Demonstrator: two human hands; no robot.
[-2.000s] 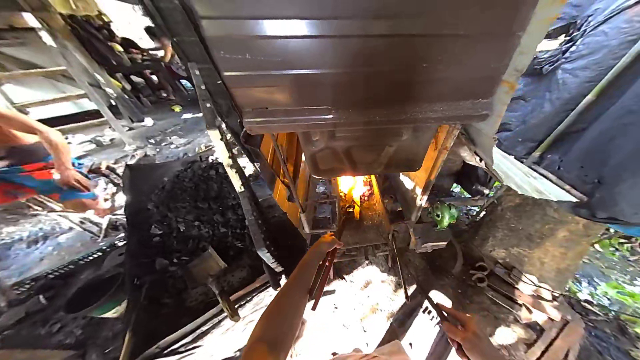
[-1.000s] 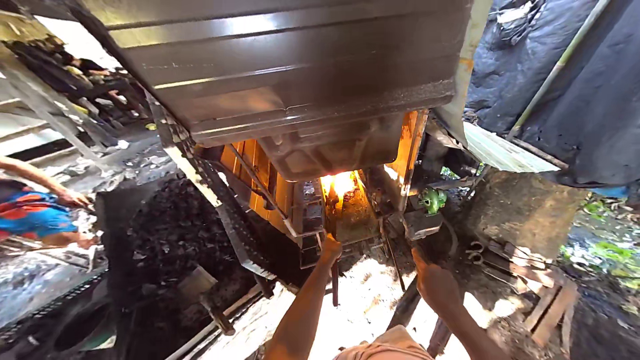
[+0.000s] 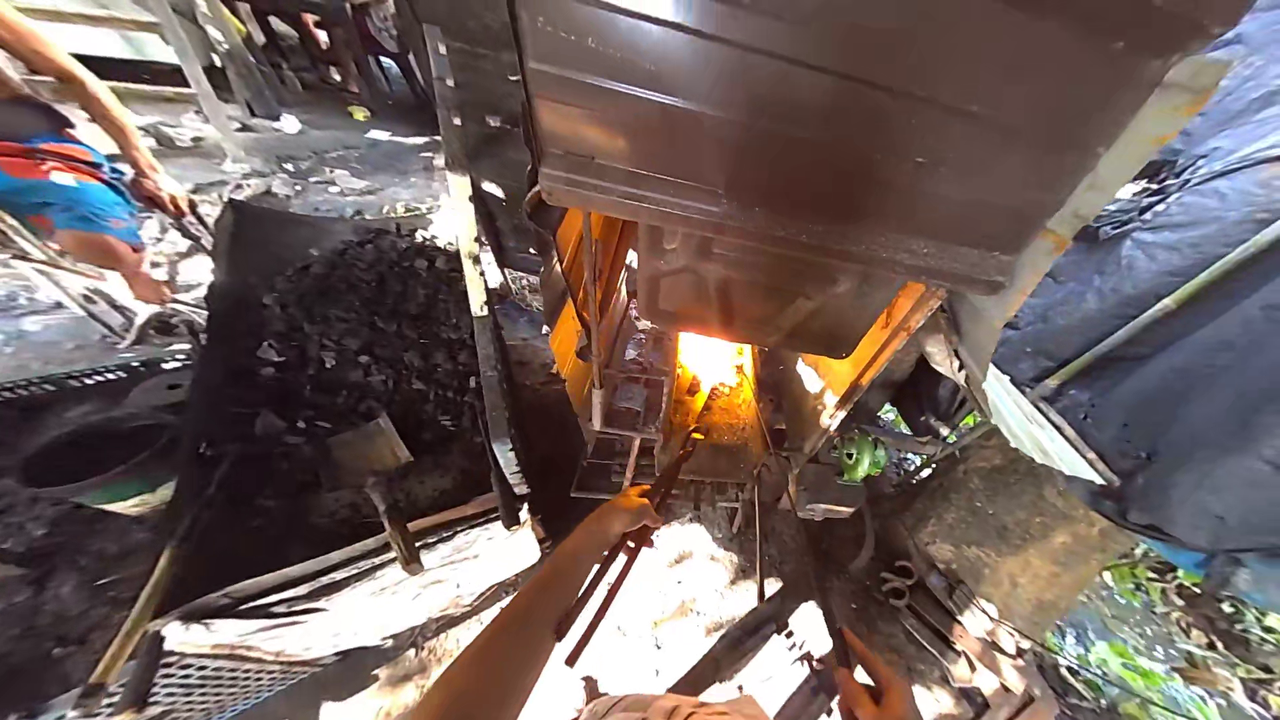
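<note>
My left hand (image 3: 625, 515) is closed around a pair of dark metal tongs (image 3: 612, 588), whose far end points at the mouth of a forge. A small glowing orange piece (image 3: 697, 434) shows at the tip of the tongs. Behind it the fire (image 3: 712, 362) burns bright beneath a brown sheet-metal hood (image 3: 780, 150). Low in the view, my right hand (image 3: 872, 685) is beside a dark upright bar or handle (image 3: 830, 610); whether it grips this is unclear, as the hand is partly cut off by the frame.
Black charcoal (image 3: 375, 330) fills a bin on the left, with a wooden-handled tool (image 3: 392, 520) on it. Another person (image 3: 90, 170) is beyond it. At the right are a large block (image 3: 1020, 530), metal tongs with ring-shaped ends (image 3: 900, 580) and a dark tarp (image 3: 1180, 360).
My left hand has tongs with a glowing piece at their tip, not seen one second ago. My right hand has moved down toward the lower edge of view.
</note>
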